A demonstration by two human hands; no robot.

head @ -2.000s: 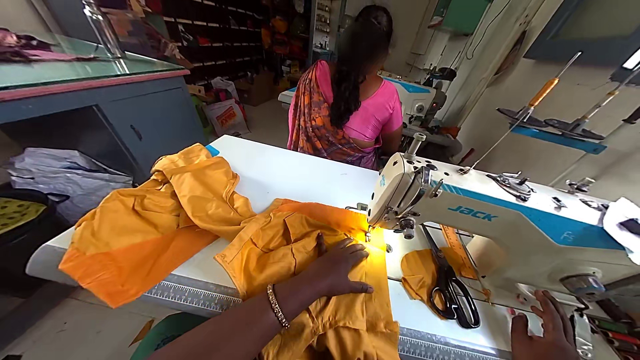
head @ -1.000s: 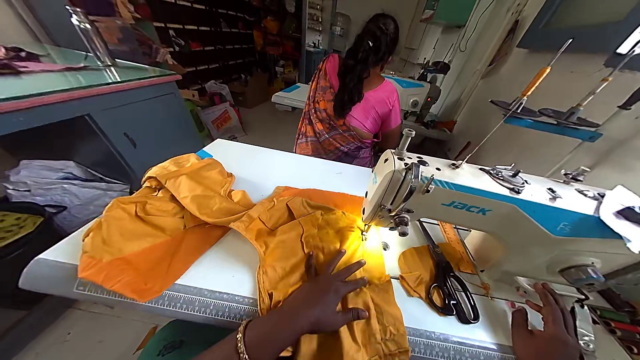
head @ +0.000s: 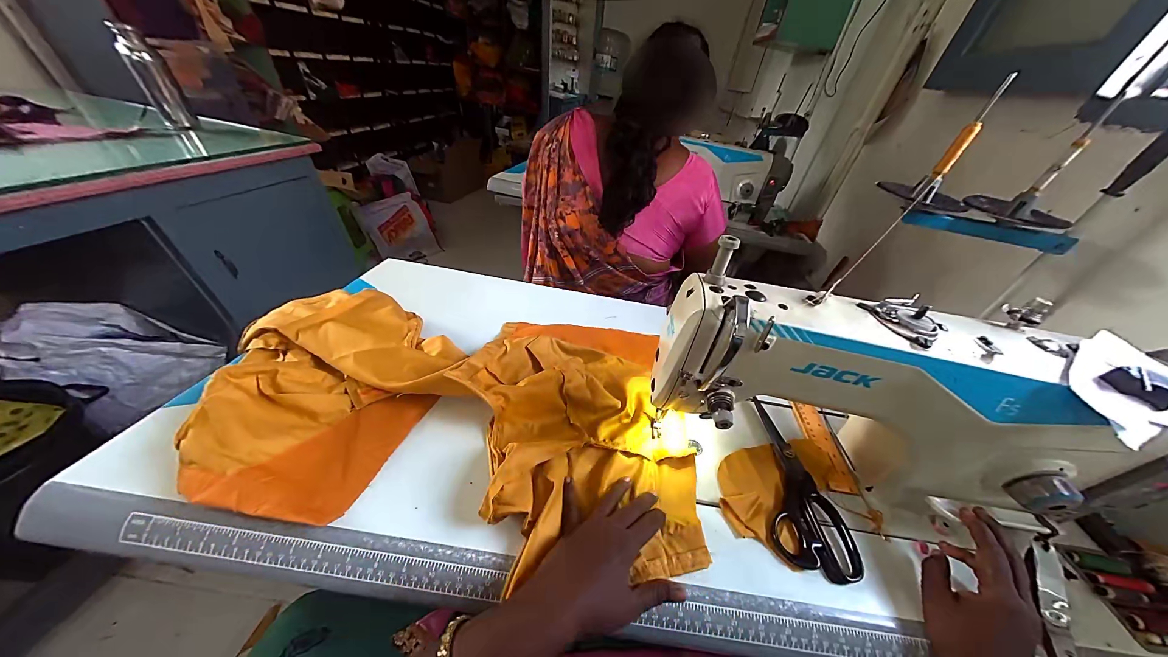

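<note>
Mustard cotton cloth with an orange band lies bunched on the white machine table, part of it under the lit needle of a Jack sewing machine. My left hand rests flat on the cloth's near end, fingers spread, below the needle. At the right, my right hand lies near the machine's base with its fingers apart, under the reverse lever. Black-handled scissors lie between the hands, over a mustard scrap, beside an orange ruler. More cloth spreads at the left.
A measuring tape strip runs along the table's front edge. A person in pink sits at another machine beyond. A glass-topped cabinet stands at the left, thread spools lie at lower right, and a thread stand rises behind.
The cloth under the needle has shifted toward me, and more of it lies below the needle. My left hand has moved down with it, toward the table's front edge. My right hand stays near the machine base.
</note>
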